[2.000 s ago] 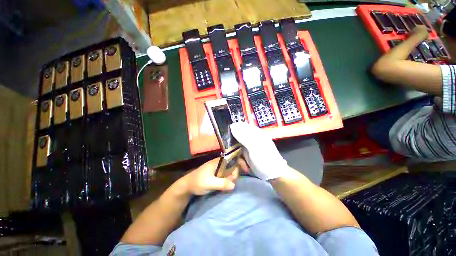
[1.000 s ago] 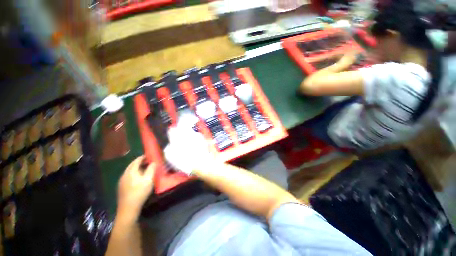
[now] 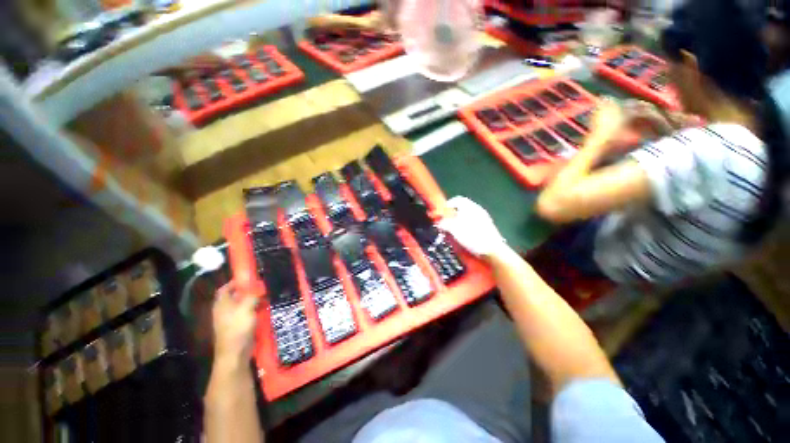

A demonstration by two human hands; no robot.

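The red tray (image 3: 322,367) is tilted in front of me at the bench edge. It bears several open flip phones (image 3: 333,311) side by side, keypads toward me and screen halves toward the back. My left hand (image 3: 234,320), bare, grips the tray's left rim. My right hand (image 3: 470,227), in a white glove, grips its right rim. The fingers under the tray are hidden. The view is somewhat blurred.
The black tray (image 3: 104,330) with gold covers is at the left. The white round-ended cable (image 3: 208,258) lies near the tray's back left. Cardboard (image 3: 294,130) lies behind. Other red trays (image 3: 528,130) stand further back. A seated person (image 3: 684,190) works at the right, near stacked black trays (image 3: 719,359).
My gloved hand has moved from the phones at the tray's left to its right rim. The leftmost pocket now holds an open phone. The camera view has shifted, showing more background.
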